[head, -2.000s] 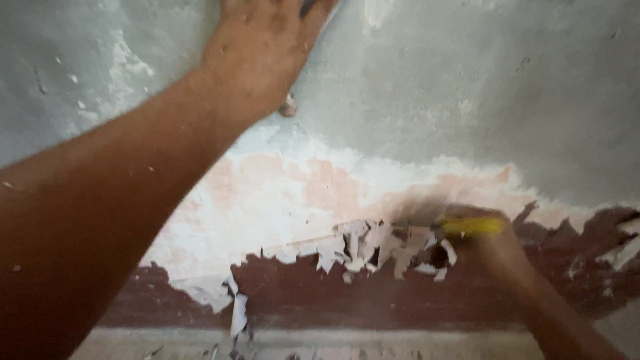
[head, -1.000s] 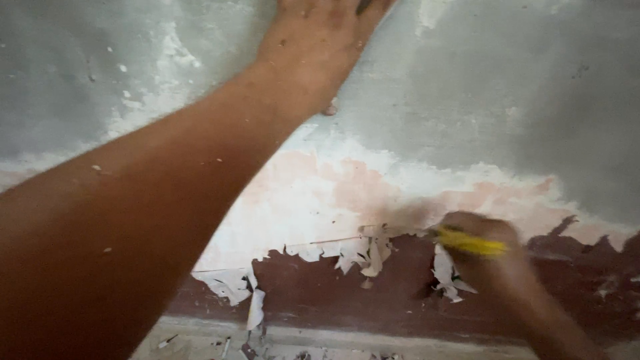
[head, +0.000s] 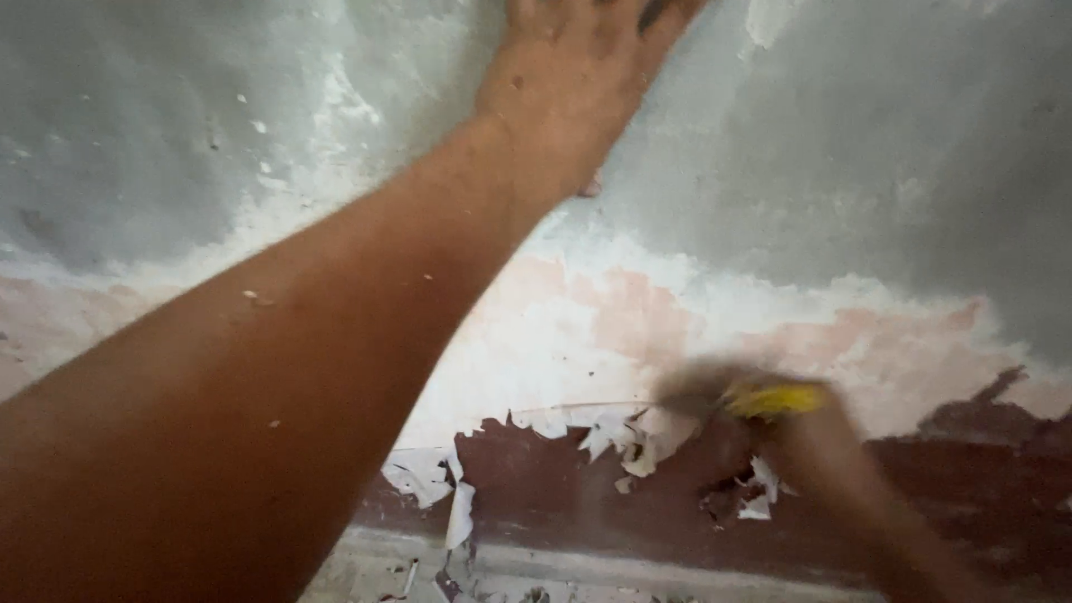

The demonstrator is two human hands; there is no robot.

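Note:
My left hand rests against the grey wall at the top, its fingers partly cut off by the frame edge. Low on the right, my right hand is blurred by motion and closed on a scraper with a yellow handle; its blade is too blurred to make out. The tool is at the torn edge of the peeling paint, where pale flakes curl over the dark red band. Above that edge lies a bare white and pink patch.
A hanging pale strip of paint dangles left of the middle. Below the red band runs a pale ledge, with loose flakes and debris beneath it. My left forearm covers much of the lower left.
My right hand stays blurred along the peeling edge with the yellow-handled tool. Some curled flakes near it have gone or changed shape. The left hand still rests on the wall.

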